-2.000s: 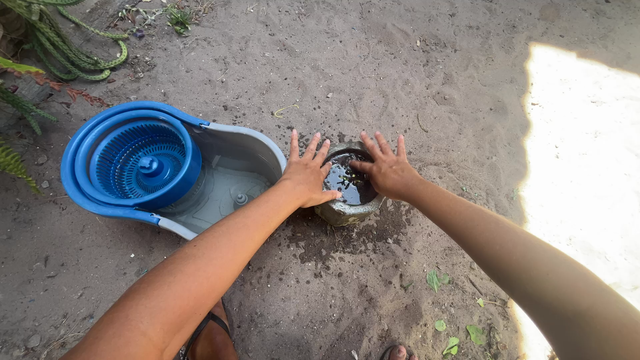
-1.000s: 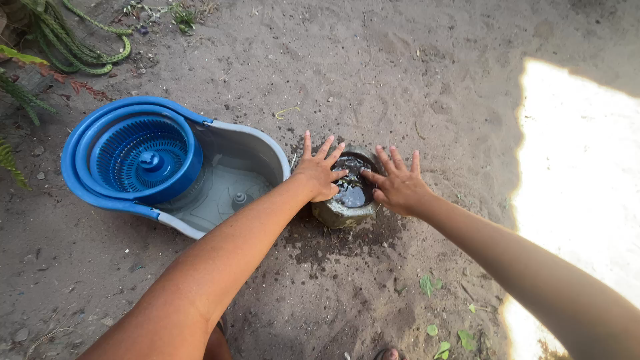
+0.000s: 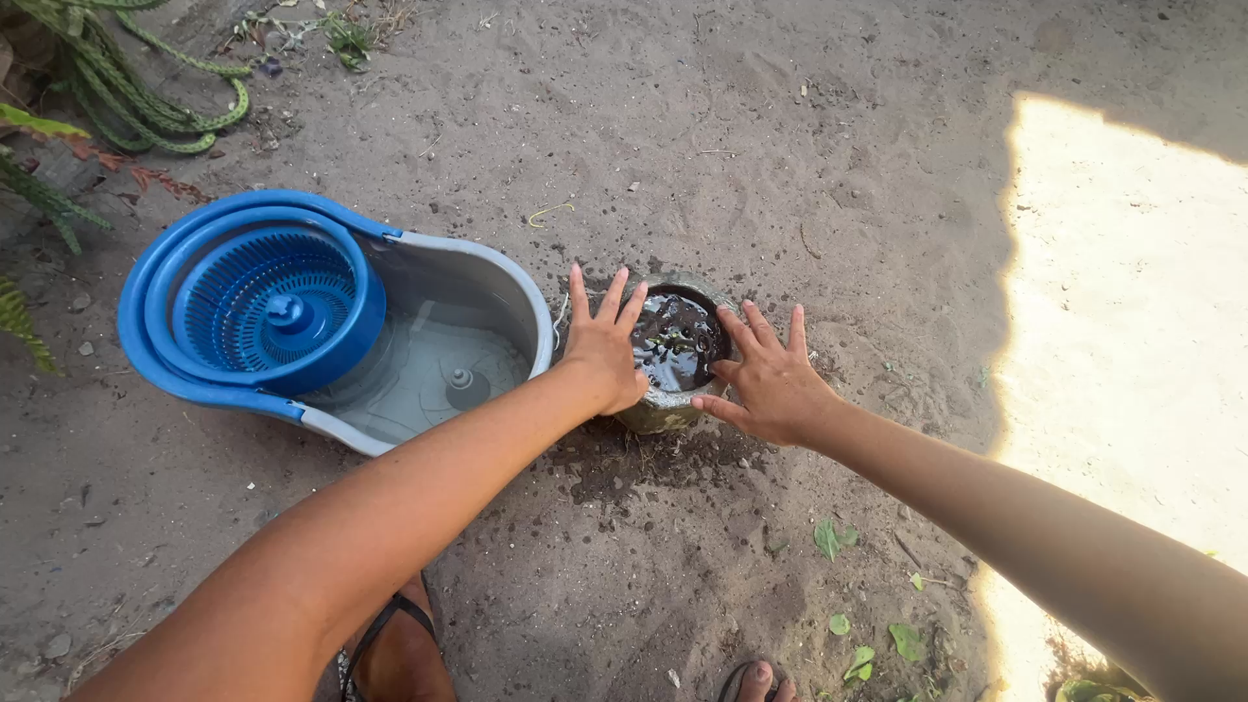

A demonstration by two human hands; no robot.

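A round stone or concrete pot [image 3: 659,417] stands on the sandy ground, with dark, wet, shiny matter and water [image 3: 675,339] inside it. My left hand [image 3: 604,346] is at the pot's left rim, fingers spread and pointing away from me, holding nothing. At the right rim is my right hand [image 3: 775,380], its fingers apart and some fingertips over the pot's edge, also holding nothing. Whether the fingertips press on the rim cannot be told exactly. Wet, dark soil surrounds the pot's base.
Left of the pot stands a grey and blue mop bucket [image 3: 534,312] with a blue spin basket [image 3: 366,317] and some water. Green trailing cactus-like stems [image 3: 146,107] lie at the upper left. Loose green leaves [image 3: 829,538] and my sandalled feet [image 3: 400,643] are near the bottom.
My hands have moved apart, from over the pot's opening to its two sides, so more of the dark wet contents shows.
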